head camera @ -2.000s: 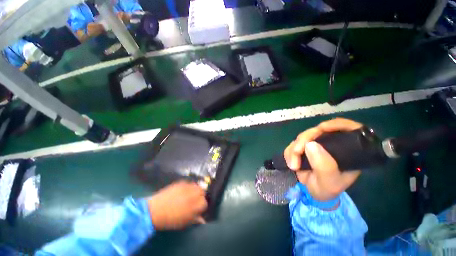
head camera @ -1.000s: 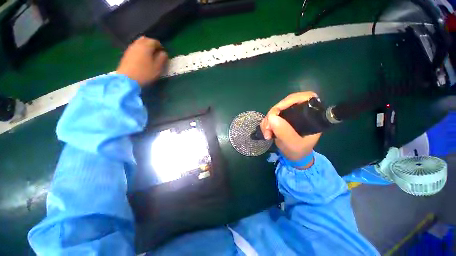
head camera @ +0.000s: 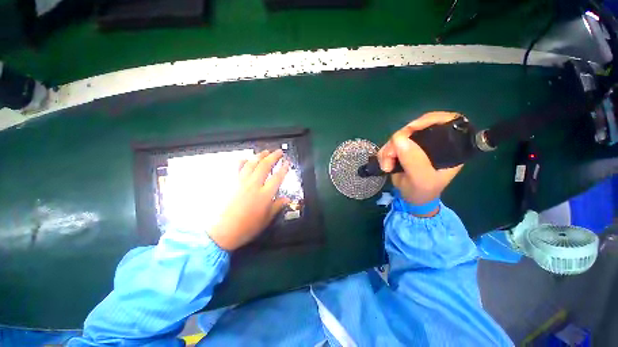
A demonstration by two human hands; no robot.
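Observation:
The open tablet unit (head camera: 196, 179), glaring white, lies flat in its black tray (head camera: 146, 196) on the green bench. My left hand (head camera: 251, 200) lies palm down over the unit's right part, fingers slightly apart, holding nothing that I can see. A circuit strip with small parts shows right of my fingers. My right hand (head camera: 417, 166) is shut on the black electric screwdriver (head camera: 444, 144). Its tip points left and is over the round speckled screw plate (head camera: 349, 173); whether it touches is unclear.
The chipped white rail (head camera: 271, 66) crosses behind the tray, with dark trays (head camera: 152, 13) on the green belt beyond. A narrow black device with a red light (head camera: 528, 173) lies at the right. A pale green fan (head camera: 561, 249) is at the right bench edge. A dark cable runs from the screwdriver.
My left hand has come back from the rail onto the unit. The tray now sits straighter. The screwdriver tip stays at the screw plate. The view has shifted somewhat.

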